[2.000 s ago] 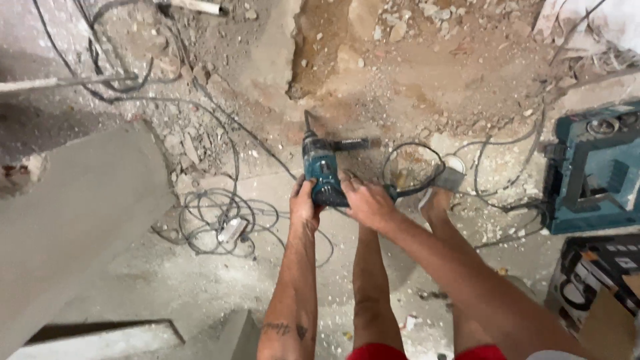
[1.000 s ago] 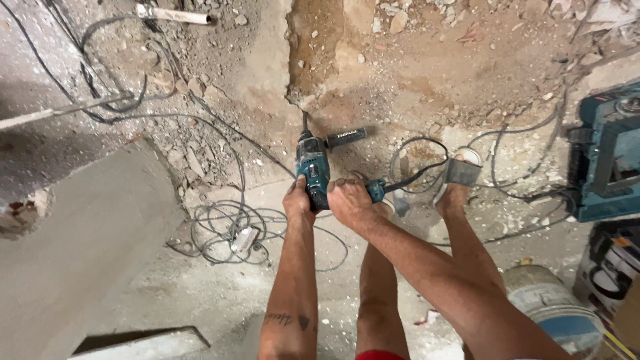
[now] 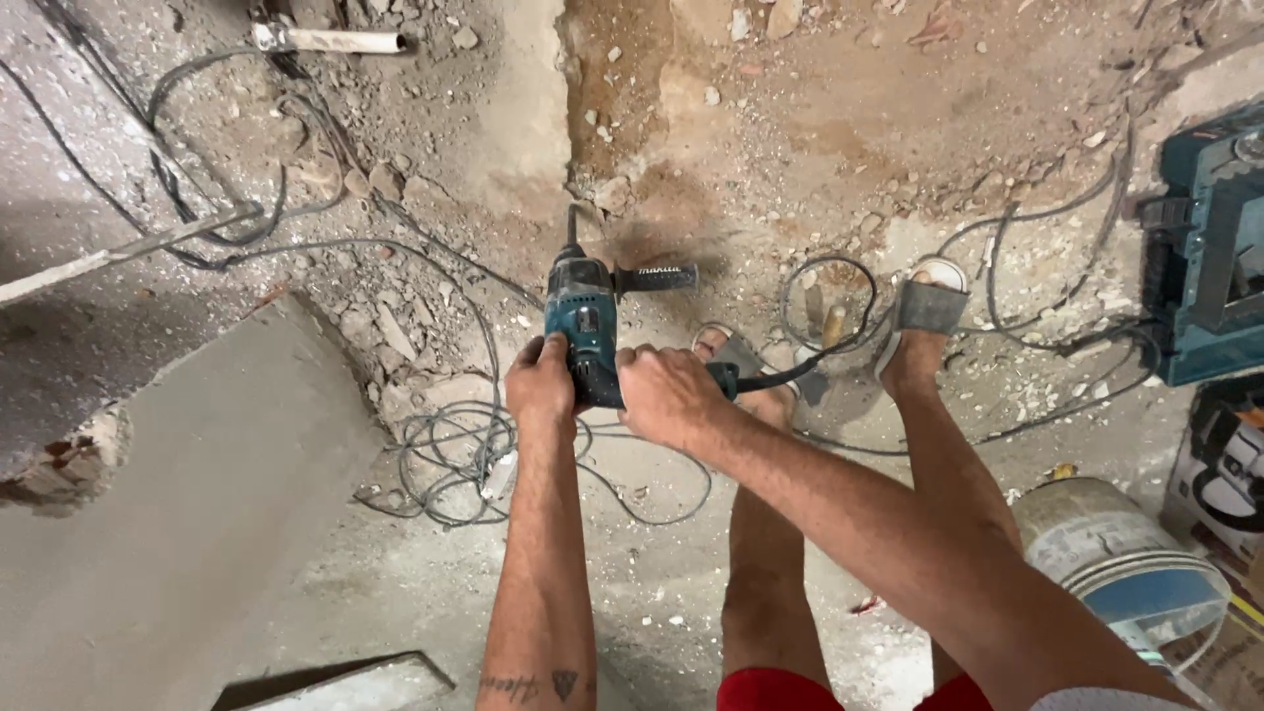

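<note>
A teal and black Makita rotary hammer (image 3: 583, 314) is in both hands, its bit (image 3: 572, 225) pointing up the view to the broken edge of the concrete slab (image 3: 528, 118). My left hand (image 3: 543, 383) grips the left side of the tool's body. My right hand (image 3: 671, 395) is wrapped around the rear handle, whose grip it mostly hides. The black side handle (image 3: 660, 278) sticks out to the right with no hand on it. A black power cord (image 3: 790, 375) leaves the rear handle and loops on the floor.
Tangled cables (image 3: 449, 459) lie left of my feet. A teal tool case (image 3: 1200, 267), a cardboard box (image 3: 1224, 474) and a bucket (image 3: 1096, 538) stand at the right. Rubble, a white pipe (image 3: 346, 40) and a grey-plastered wall section (image 3: 217, 474) are at the left. My sandalled foot (image 3: 923, 306) is near the cord.
The view has shifted somewhat, bringing the bucket into sight. Both hands keep their hold on the rotary hammer, and its bit stays near the slab's broken edge.
</note>
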